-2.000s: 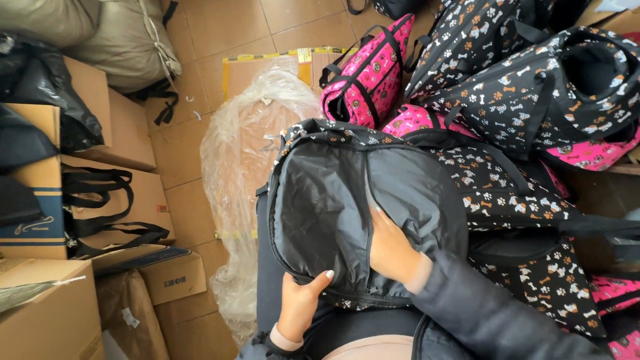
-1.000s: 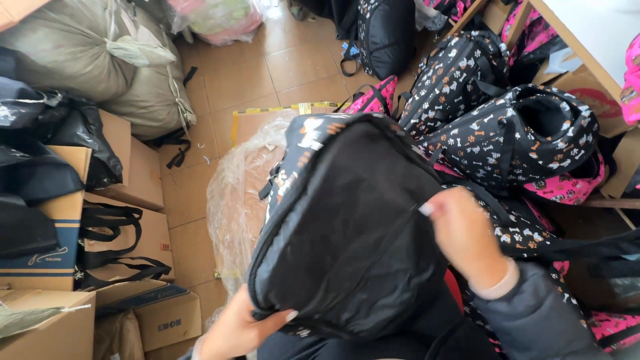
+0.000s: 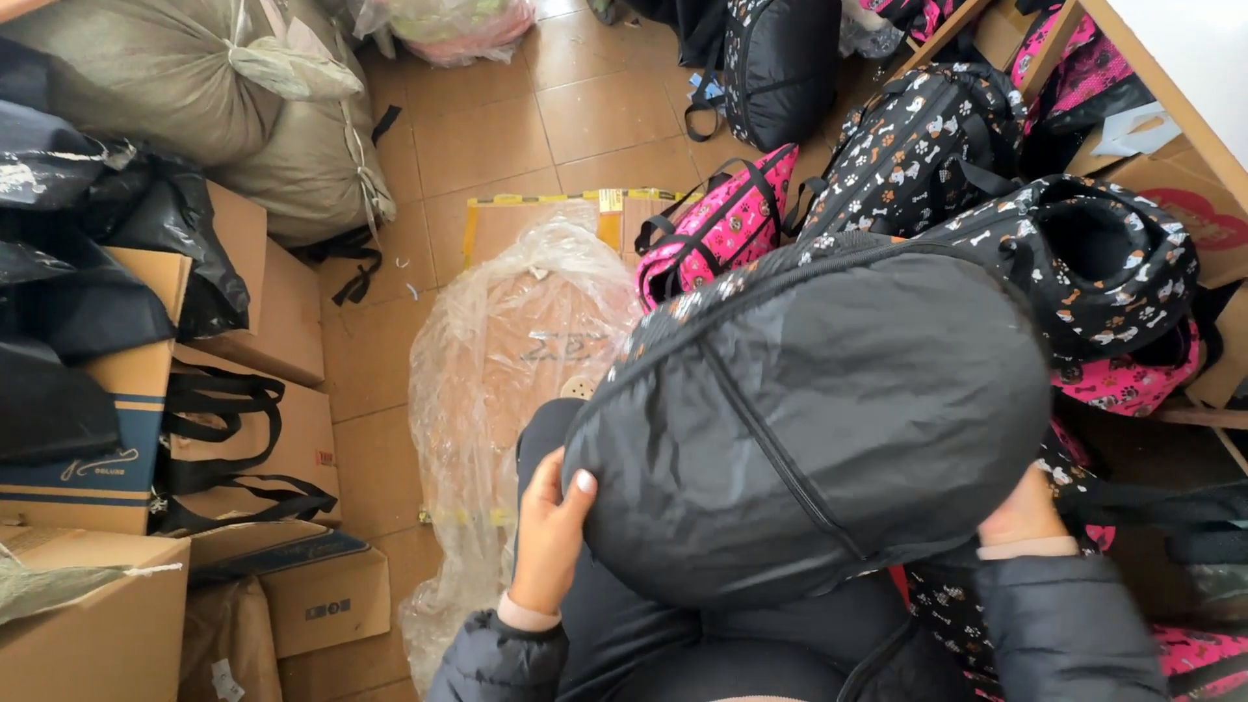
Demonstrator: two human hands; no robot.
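A padded fabric bag (image 3: 829,429) lies across my lap, its smooth black oval side facing up. A black zipper crosses that side at a slant, and a strip of paw-and-dog print shows along the upper left edge. My left hand (image 3: 554,526) grips the bag's left end, thumb on top and the other fingers partly hidden beneath. At the lower right end, my right hand (image 3: 1024,507) holds the edge, most of its fingers hidden behind the fabric. Just beyond the bag is a pink printed bag (image 3: 726,229) with black straps.
Black printed bags (image 3: 1082,263) are piled at the right, near a white-topped table (image 3: 1194,58). Cardboard boxes (image 3: 283,302) and large stuffed sacks (image 3: 156,78) line the left. Clear plastic (image 3: 517,361) covers cardboard on the tiled floor. Another black bag (image 3: 780,73) stands at the back.
The bag has turned from its open, hollow side to its smooth black side with the slanting zipper. My right hand has moved from the lining to the bag's right end.
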